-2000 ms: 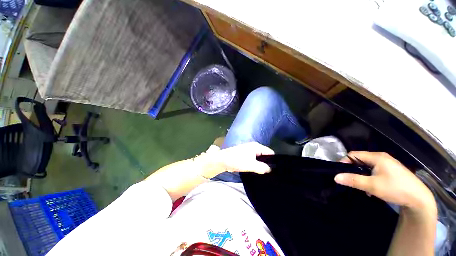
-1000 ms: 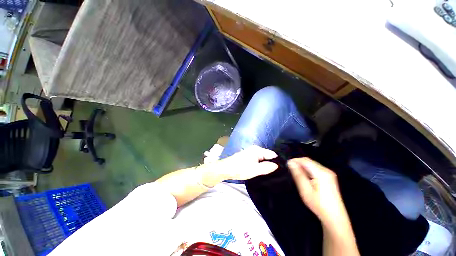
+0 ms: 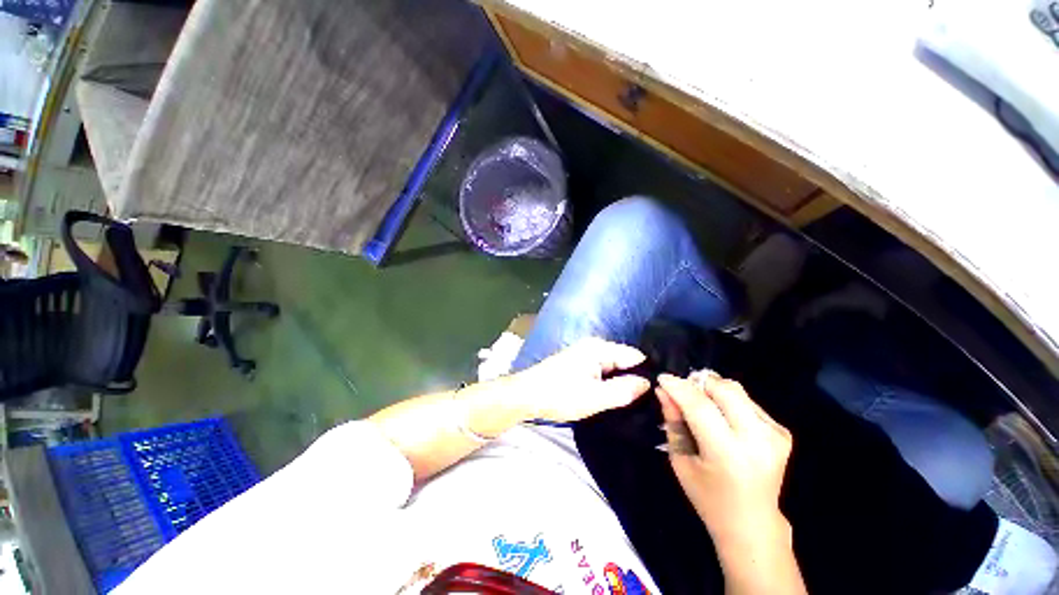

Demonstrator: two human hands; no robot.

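A black garment (image 3: 836, 488) lies over my lap and hangs down to the right. My left hand (image 3: 589, 379) pinches its edge between thumb and fingers, just beyond my white shirt. My right hand (image 3: 732, 447) is close beside it, its fingertips together at the garment's edge; a needle or thread there is too fine to make out. A small dark tool with a pale tip (image 3: 664, 447) shows under the curled fingers of my right hand; its full shape is hidden. A pale ring shows on that hand.
A white-topped table (image 3: 743, 70) with a wooden drawer (image 3: 650, 105) runs along the upper right, a white cloth item (image 3: 999, 58) on it. A translucent waste bin (image 3: 514, 198), grey fabric bin (image 3: 302, 116), black chair (image 3: 81, 314) and blue crate (image 3: 157, 488) stand to the left.
My right hand has come left from the spread garment's far side to beside my left hand, and its fingers have curled in. The garment has dropped flatter over my lap.
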